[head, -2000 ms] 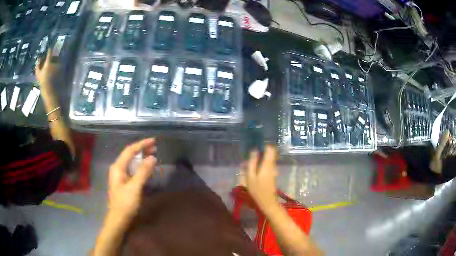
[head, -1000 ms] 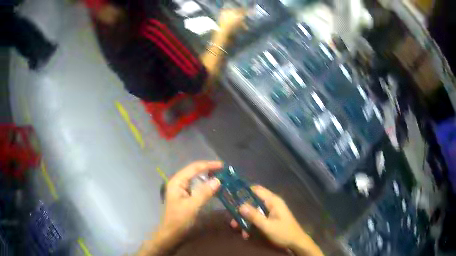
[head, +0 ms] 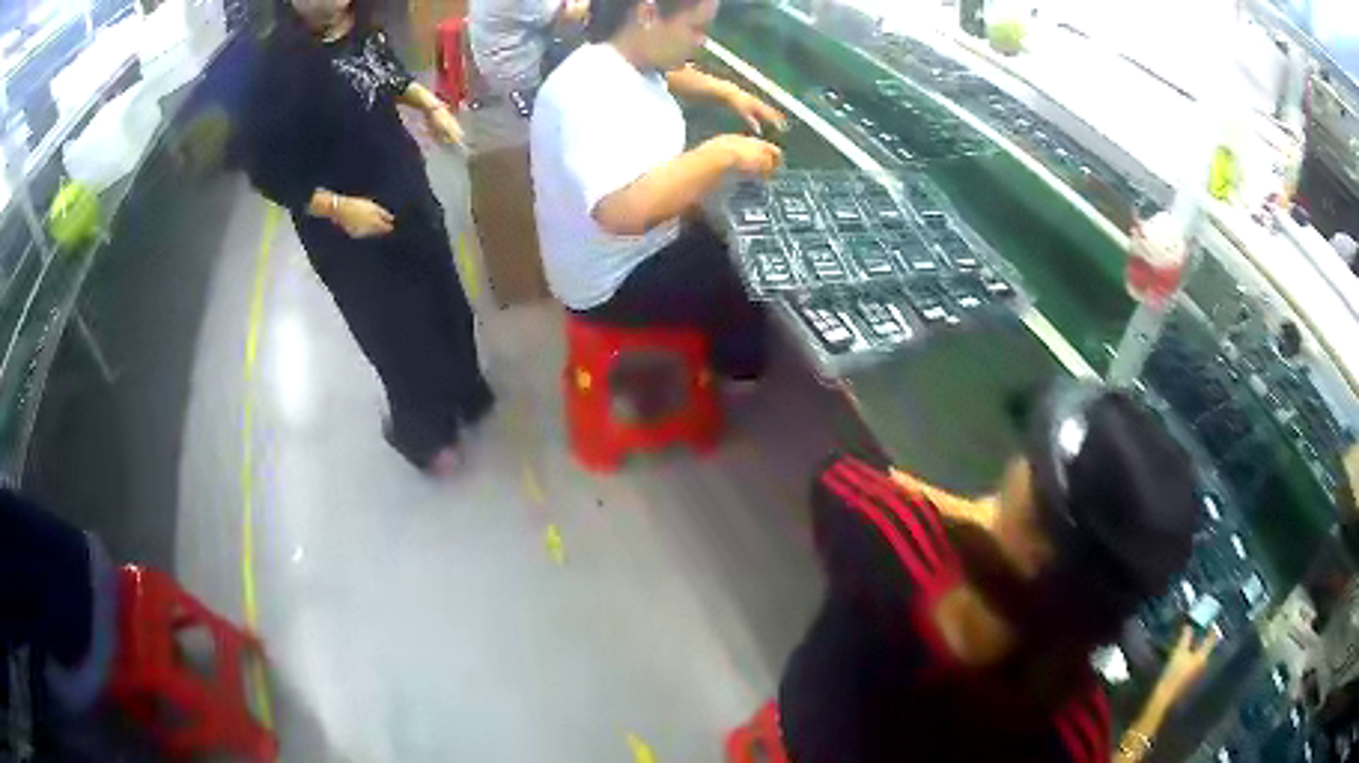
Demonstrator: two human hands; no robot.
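Note:
Neither of my hands is in view. Nearest in front of me, at the lower right, a person in a black top with red stripes [head: 909, 537] sits side-on at the bench. That person's hand [head: 1185, 665] reaches over dark phones [head: 1225, 555] at the right. Further along, a clear tray of dark phones [head: 872, 246] lies on the green-topped bench [head: 954, 432]. A seated person in a white shirt [head: 608, 164] holds both hands above it; what they hold is too small to tell.
A person in black [head: 373, 194] stands in the grey aisle [head: 403, 581] with yellow lines. A red stool [head: 641, 391] is under the white-shirted person. Another red stool [head: 179, 656] stands at the lower left beside a dark-clothed person [head: 45, 596].
The view has swung left and up, away from the lap, to the aisle and line. My two hands and the phone held in them have gone out of the picture.

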